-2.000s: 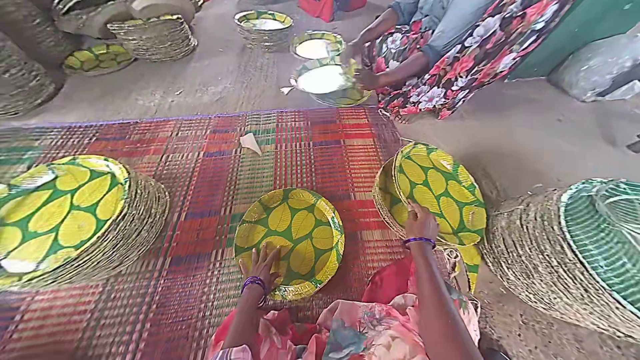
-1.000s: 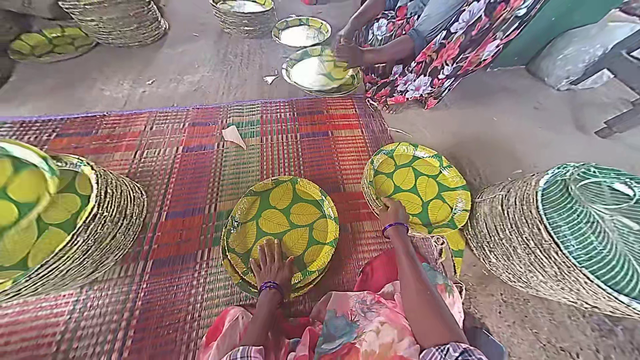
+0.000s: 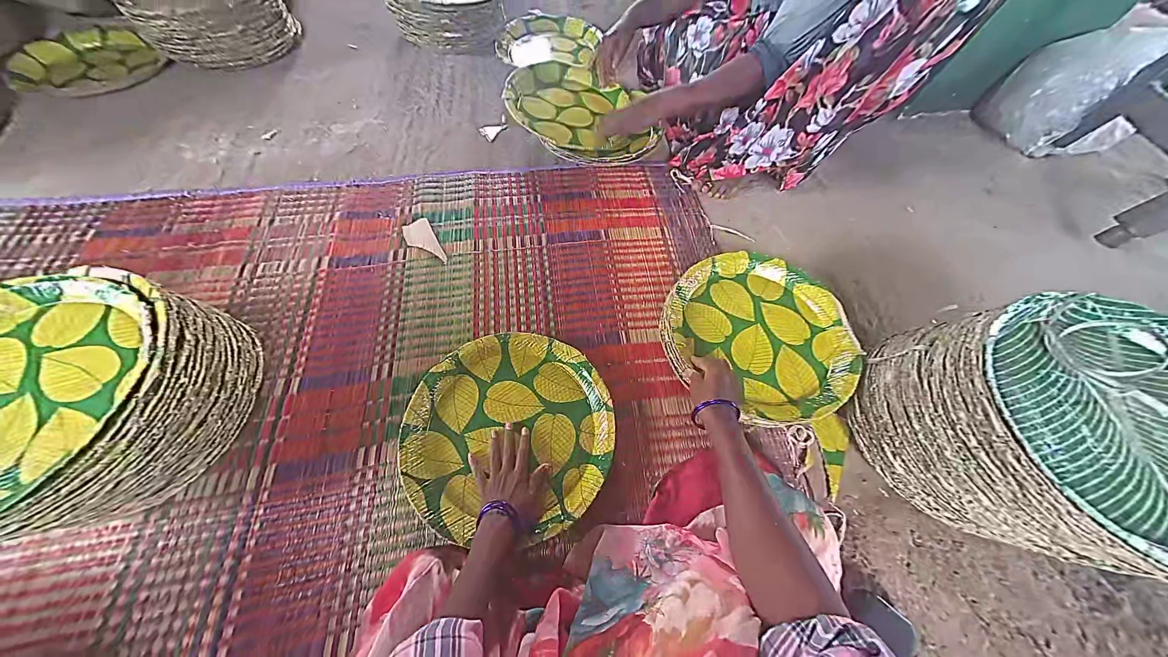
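A round green plate with a yellow leaf print [image 3: 511, 401] lies on the woven mat in front of me. My left hand [image 3: 513, 474] rests flat on its lower part, fingers spread. To the right, a second leaf-print plate [image 3: 776, 333] lies at the mat's edge, on top of what looks like other plates. My right hand [image 3: 714, 383] is at its lower left rim; the fingertips are partly hidden, so its hold is unclear. Both wrists wear purple bangles.
Tall stacks of plates stand at the left [image 3: 205, 392] and right [image 3: 949, 438], the right one topped with green-striped plates. A paper scrap [image 3: 424, 239] lies on the striped mat [image 3: 365, 301]. Ahead, a co-worker's hands [image 3: 639, 114] are over a leaf-print plate [image 3: 557, 105]. More stacks stand behind.
The right-hand plate, tilted up two seconds ago, now lies flatter. The co-worker's front plate showed a white surface earlier and now shows leaf print. My left hand stays on the middle plate.
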